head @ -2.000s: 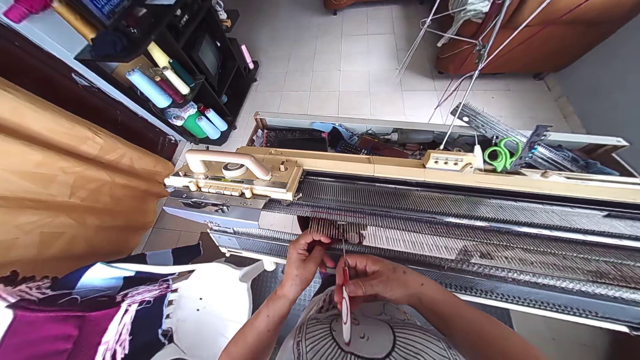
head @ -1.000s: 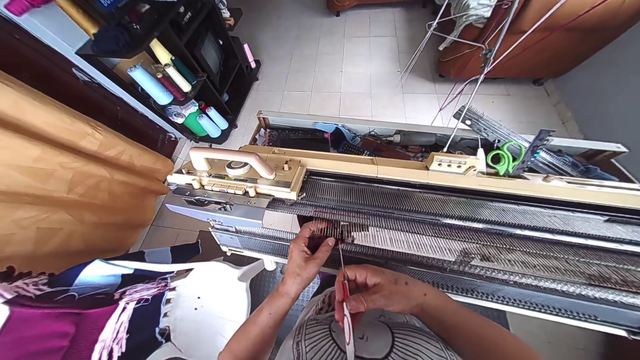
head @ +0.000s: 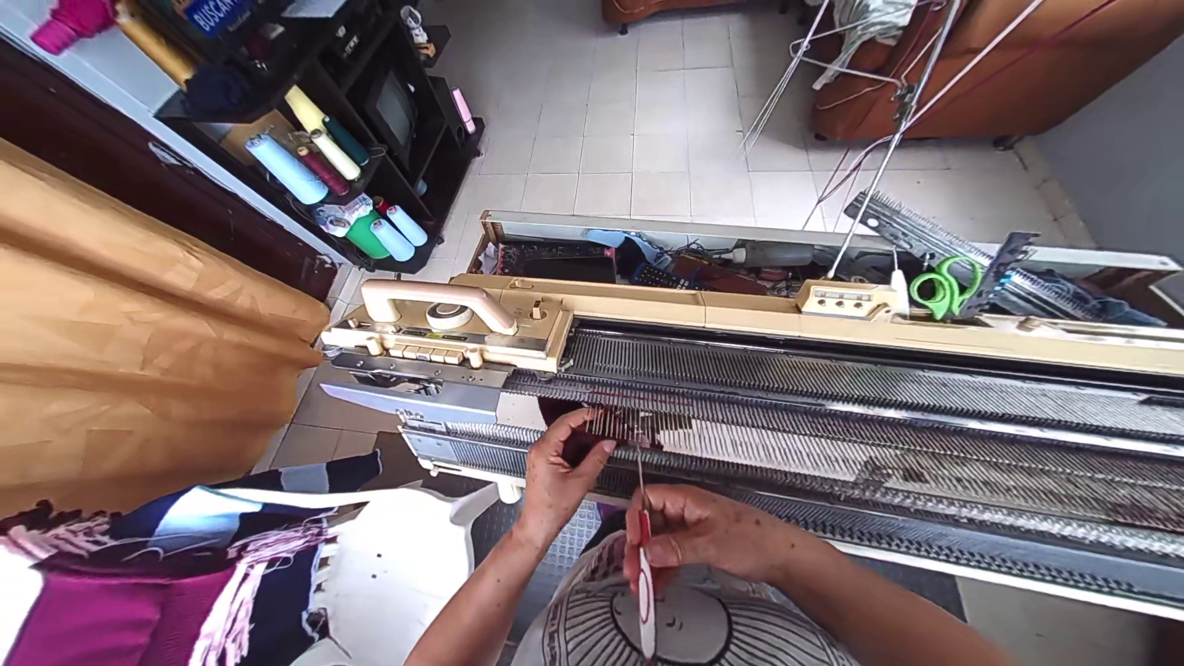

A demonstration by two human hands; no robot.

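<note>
A knitting machine with two needle beds (head: pixel 740 370) crosses the view, its cream carriage (head: pixel 453 324) parked at the left end. My right hand (head: pixel 694 536) grips a red and white handled tool (head: pixel 646 592), whose thin metal shaft points up to the needles. My left hand (head: pixel 564 467) is at the near bed, thumb and fingers curled at the edge of dark knitting (head: pixel 606 425) among the needles; whether they pinch it is not clear. White knitted fabric (head: pixel 740 444) lies between the beds, right of the tool's tip.
Behind the machine, a long open tray (head: pixel 546 222) holds tools and cloth, with green scissors (head: pixel 943 287) at its right. Yarn mast rods (head: pixel 893 148) rise at the right. A white plastic chair (head: pixel 398 573) and fringed knitwear (head: pixel 129 601) are at the left. Yarn cones (head: pixel 287 168) fill a dark shelf.
My left hand's fingers have shifted slightly at the needles. The tool in my right hand has tilted, its handle end now lower and further right than in the first frame.
</note>
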